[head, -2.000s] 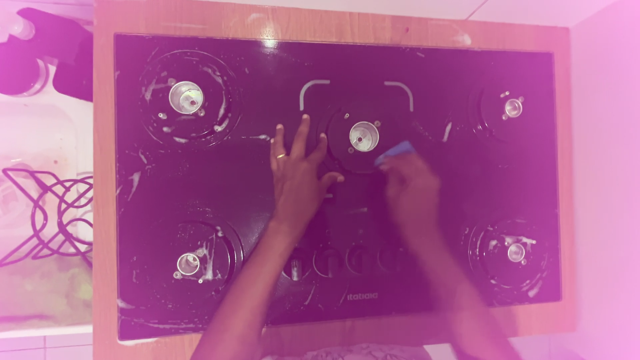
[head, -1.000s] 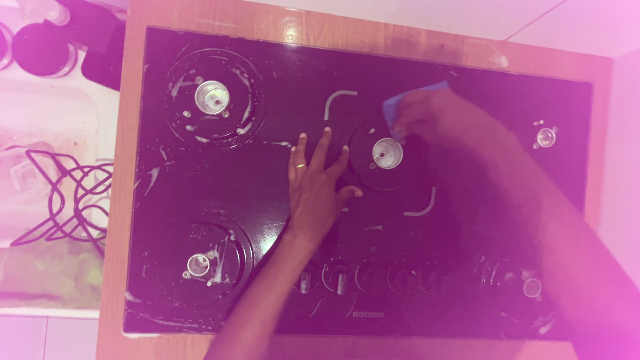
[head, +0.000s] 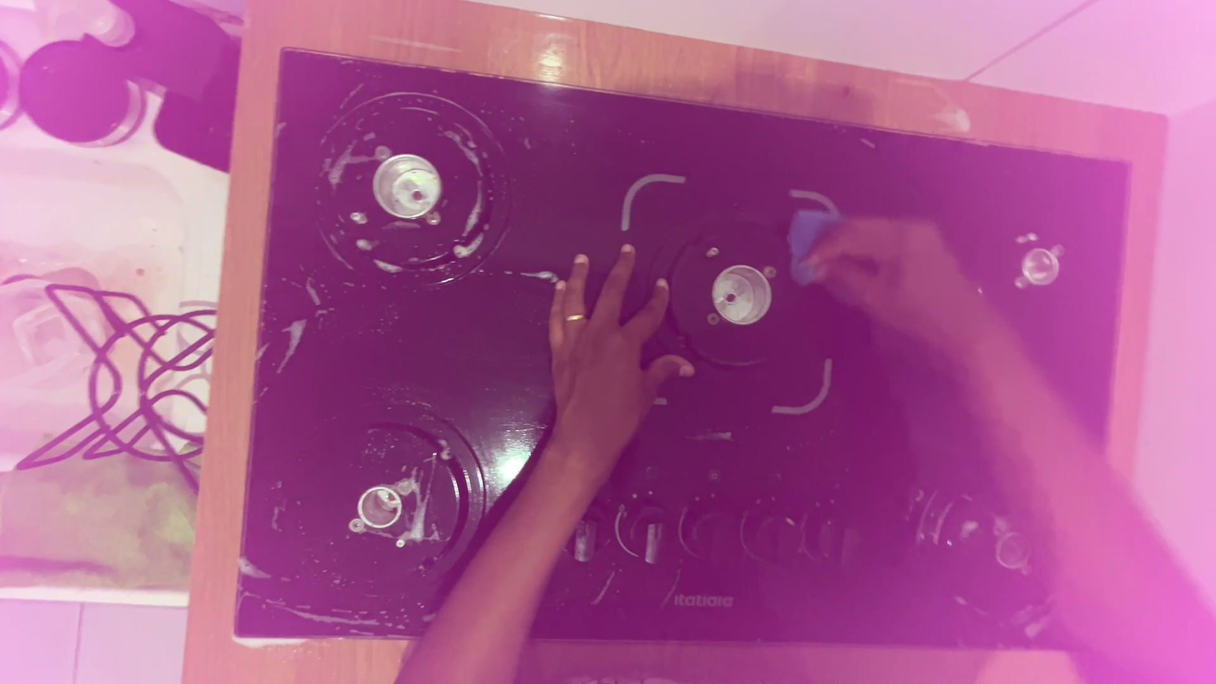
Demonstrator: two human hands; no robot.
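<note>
A dark glass gas cooktop (head: 532,380) bears white foamy streaks, mostly around its left burners. My left hand (head: 608,366), with a ring on one finger, lies flat with fingers spread on the glass, left of the centre burner cup (head: 741,295). Right of that cup, my right hand (head: 879,271), blurred, grips a blue cloth or sponge (head: 810,245) near a corner mark of the centre burner. Other bare metal burner cups show at the upper left (head: 408,187), lower left (head: 380,507) and right (head: 1039,266). My right forearm partly covers the lower right burner (head: 1013,549).
Control knobs (head: 652,537) line the cooktop's front. A wooden countertop (head: 608,57) frames it, with a pale wall behind. At left, a white sink (head: 114,209) holds black wire pan supports (head: 114,380); dark round parts (head: 81,92) lie at its top.
My right hand with the blue cloth or sponge has moved from below right of the centre burner to above it, then to its right side. My left hand stays spread on the glass.
</note>
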